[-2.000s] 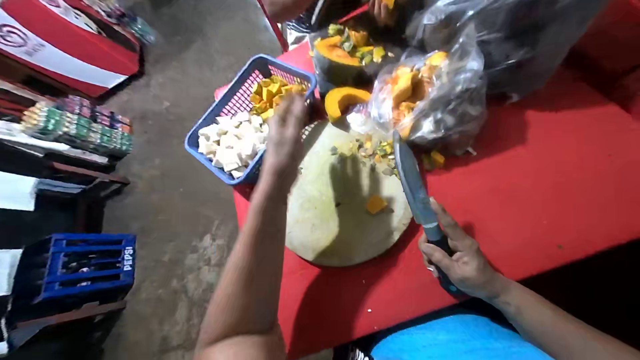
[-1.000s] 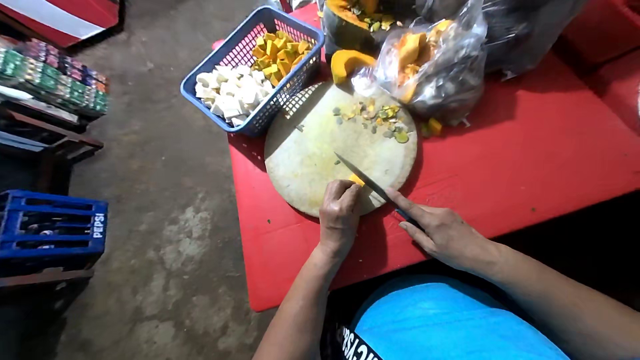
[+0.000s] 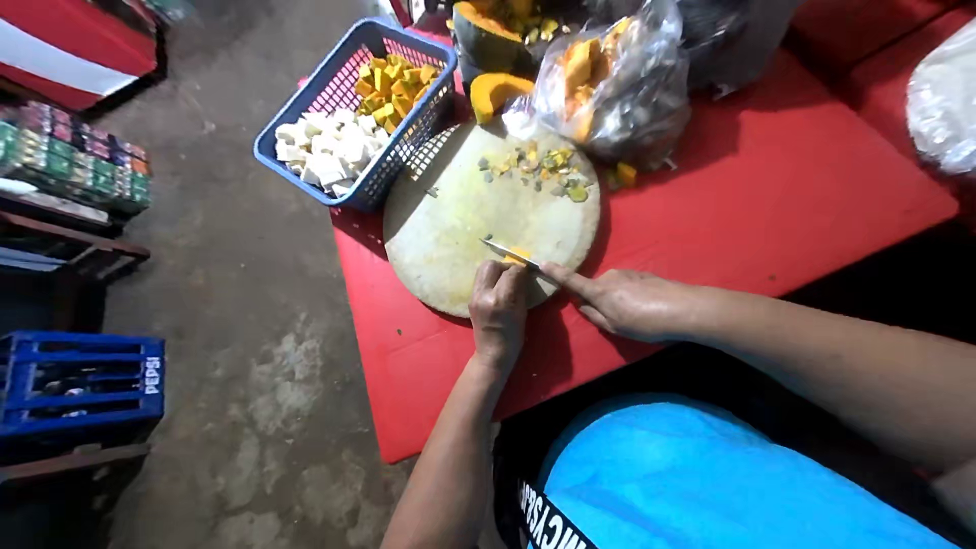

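My left hand [image 3: 499,305] holds a small orange squash piece [image 3: 518,255] down near the front edge of a round chopping board [image 3: 457,229]. Across that piece lies the blade of a knife [image 3: 507,252], whose handle is hidden inside my right hand [image 3: 621,299]. Seeds and scraps [image 3: 545,169] are scattered over the board's far part. Beyond it rest a curved squash slice [image 3: 494,94] and a larger cut squash [image 3: 488,47]. At the board's far left, a blue plastic basket [image 3: 267,137] holds orange squash cubes [image 3: 393,88] and white cubes [image 3: 332,149].
A clear plastic bag [image 3: 648,95] with squash scraps stands beyond the board on the red table [image 3: 770,194]. A dark plastic bag [image 3: 732,34] is behind it. To the left, on the floor side, are a blue bottle crate [image 3: 84,381] and stacked packaged goods [image 3: 76,160].
Two seconds ago my left hand was beside the basket and the knife was raised at the board's right. Both hands have since come together at the board's near side, over the squash piece.
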